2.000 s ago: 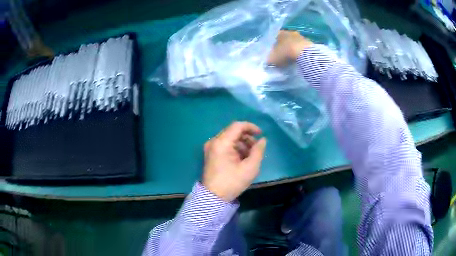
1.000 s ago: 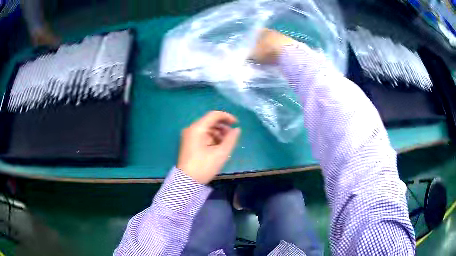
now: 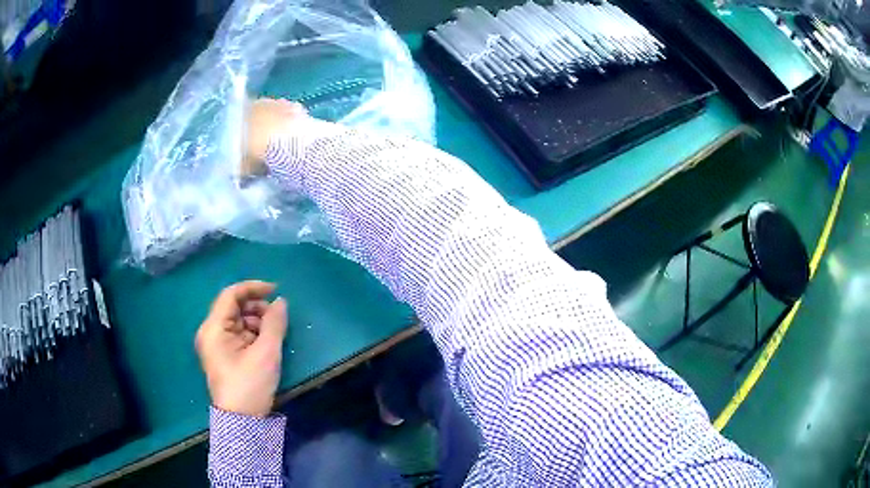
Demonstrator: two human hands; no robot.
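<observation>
A large clear plastic bag [image 3: 191,181] lies open on the green mat, with pale tubes faintly visible inside at its left end. My right hand [image 3: 271,133] is inside the bag opening; its fingers are hidden by the plastic, so what it holds cannot be told. My left hand [image 3: 244,334] hovers over the mat below the bag, fingers loosely curled and apart, with nothing visible in it.
A black tray [image 3: 67,400] with rows of silver tubes is at the left, cut off by the frame. Another black tray [image 3: 611,124] with tubes is at the upper right, with further trays beyond. A black round stool [image 3: 777,250] stands on the floor at right.
The view has swung to the right, so bag and trays appear further left. My right hand stays in the bag. My left hand stays below it, loosely curled.
</observation>
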